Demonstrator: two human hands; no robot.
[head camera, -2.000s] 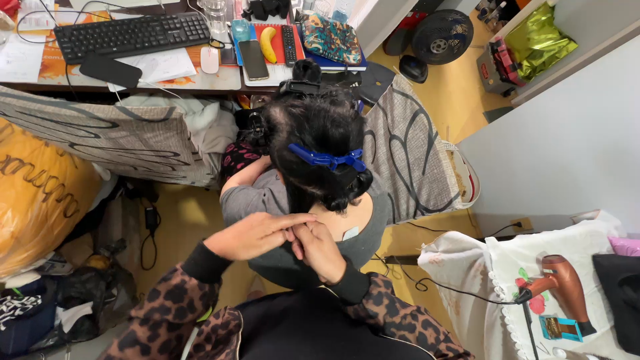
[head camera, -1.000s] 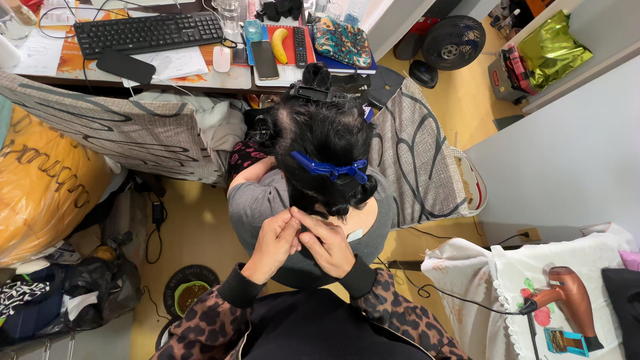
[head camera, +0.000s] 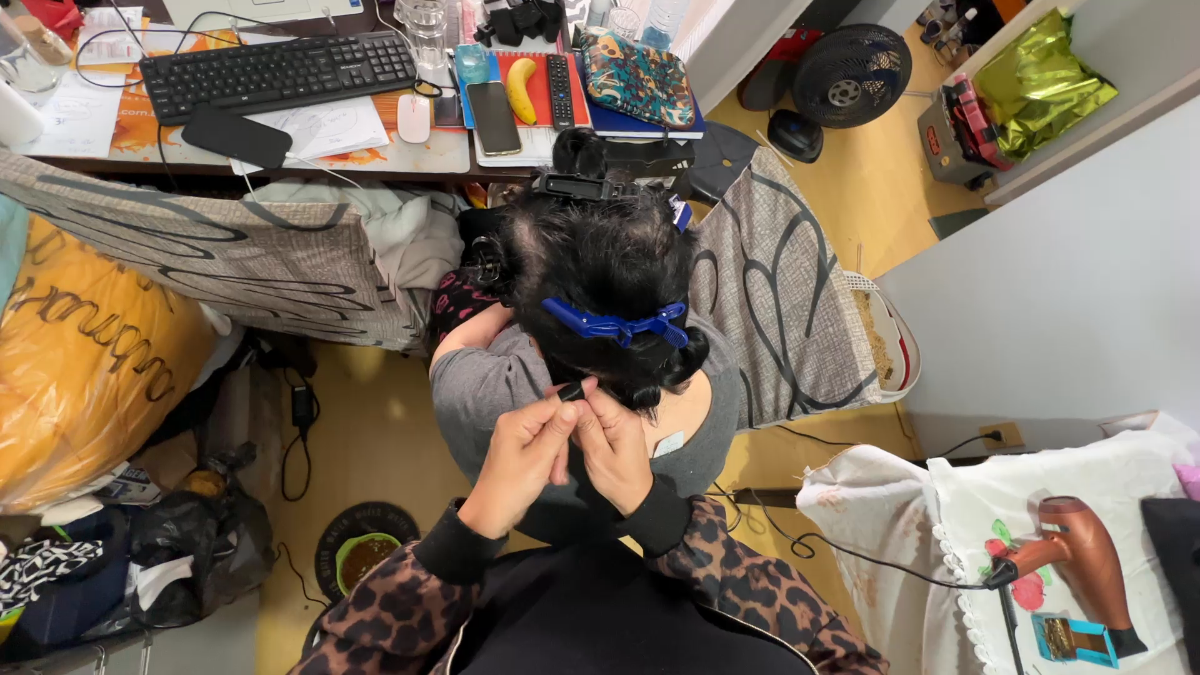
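A person with dark hair (head camera: 609, 272) sits with their back to me, in a grey top. A blue sectioning clip (head camera: 614, 323) lies across the back of the hair, and a black claw clip (head camera: 577, 186) holds hair near the crown. Just below the hair, my left hand (head camera: 525, 450) and my right hand (head camera: 614, 445) meet, fingertips pinched together. A small black end, perhaps rolled hair or a band, shows at the fingers of my left hand. What my right fingertips pinch is too small to tell.
Ahead stands a desk with a keyboard (head camera: 281, 73), a phone (head camera: 494, 118) and a banana (head camera: 520, 91). At right, a hair dryer (head camera: 1078, 562) and a box of hairpins (head camera: 1073, 641) lie on a white cloth. A bowl (head camera: 366, 560) sits on the floor at lower left.
My hands were overlapped two seconds ago, then close together with fingertips touching. Now they are slightly more apart at the palms, and a small black end shows between the fingers.
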